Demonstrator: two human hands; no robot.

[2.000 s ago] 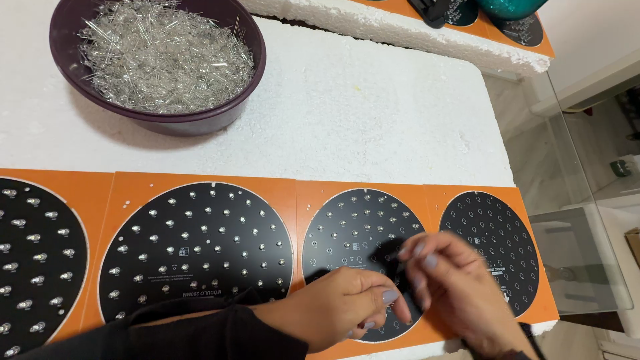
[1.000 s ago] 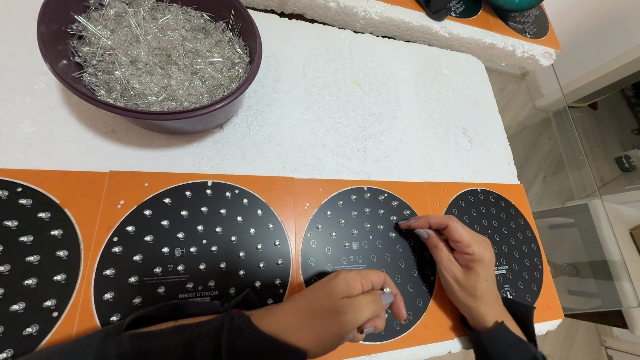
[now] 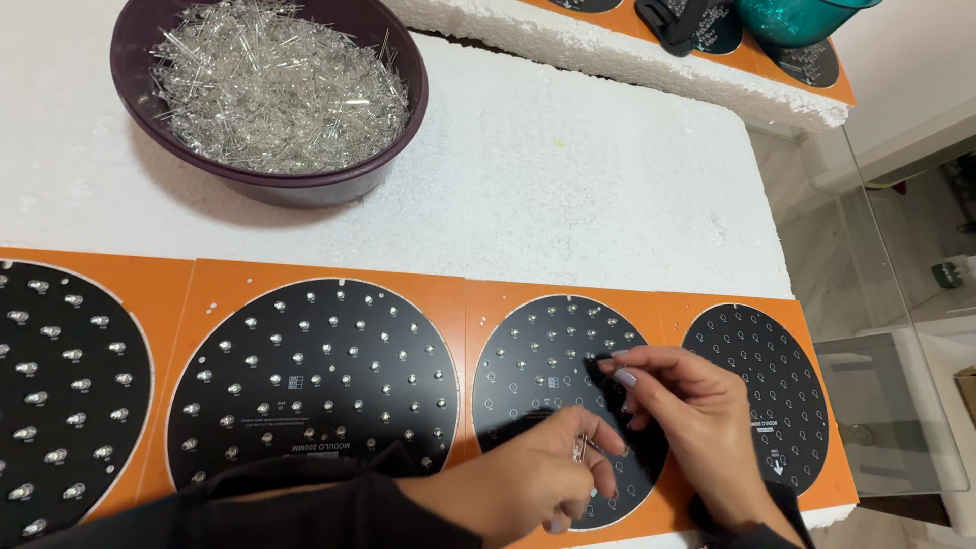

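Note:
Several clear LEDs with wire leads lie in the curled fingers of my left hand, above the lower part of a round black circuit board in an orange panel. My right hand pinches thumb and forefinger over the same board's upper right; a small LED seems to be at the fingertips, mostly hidden. LEDs stand in the board's upper part, while its lower part shows printed outlines. Further left, another round board is dotted with LEDs. The round board on the right shows only printed outlines.
A dark purple bowl heaped with clear LEDs stands on the white foam slab. Another LED-filled board is at the far left. Behind are a second foam slab, a black object and a teal container. Glass edges lie right.
Two seconds ago my right hand was lower and closer to my left; it has moved up over the board's upper right. My left hand stays over the lower part.

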